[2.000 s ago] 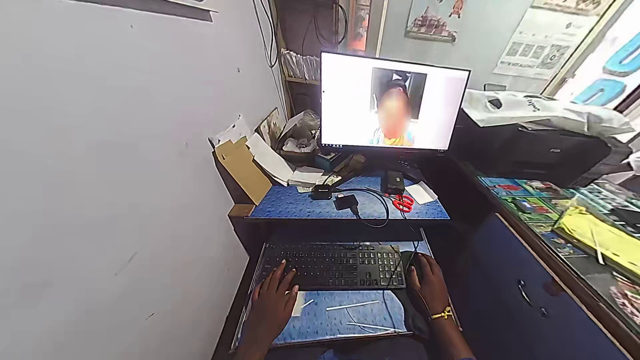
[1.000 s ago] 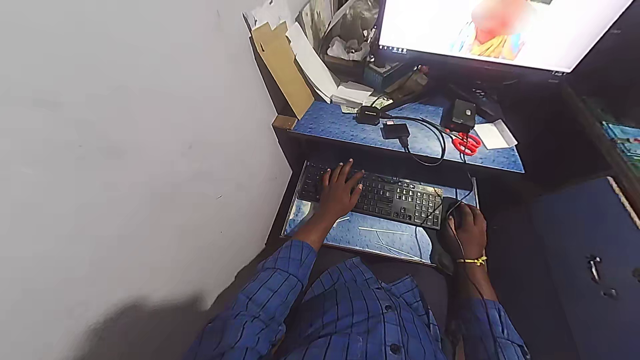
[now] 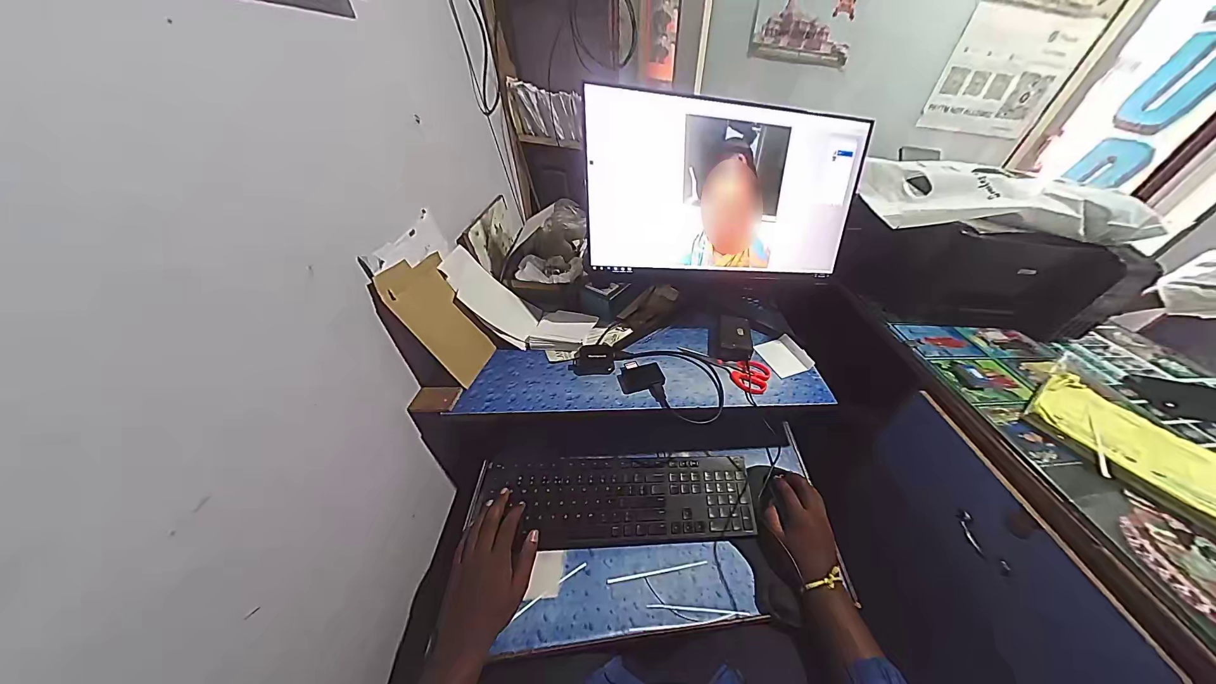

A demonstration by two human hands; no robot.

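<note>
My left hand (image 3: 489,570) rests with spread fingers on the left end of a black keyboard (image 3: 627,499), on a sliding tray with a blue patterned surface (image 3: 655,594). At the keyboard's right end my right hand (image 3: 803,532) is closed over a black computer mouse (image 3: 774,489), mostly hidden under the fingers; a yellow band circles that wrist. Thin white strips (image 3: 655,572) lie in front of the keyboard. A monitor (image 3: 727,180) stands behind the upper shelf, showing a photo of a person.
On the upper shelf (image 3: 522,385) are red-handled scissors (image 3: 750,377), a black adapter with a cable (image 3: 643,378), a small black box (image 3: 734,337) and papers (image 3: 494,299). A wall (image 3: 218,361) borders the left. At right stand a black printer (image 3: 1007,275) and a display counter (image 3: 1045,456).
The view has swung down and back up. My left hand has moved from the middle-left keys to the keyboard's left end since one second ago. My right hand stays on the mouse.
</note>
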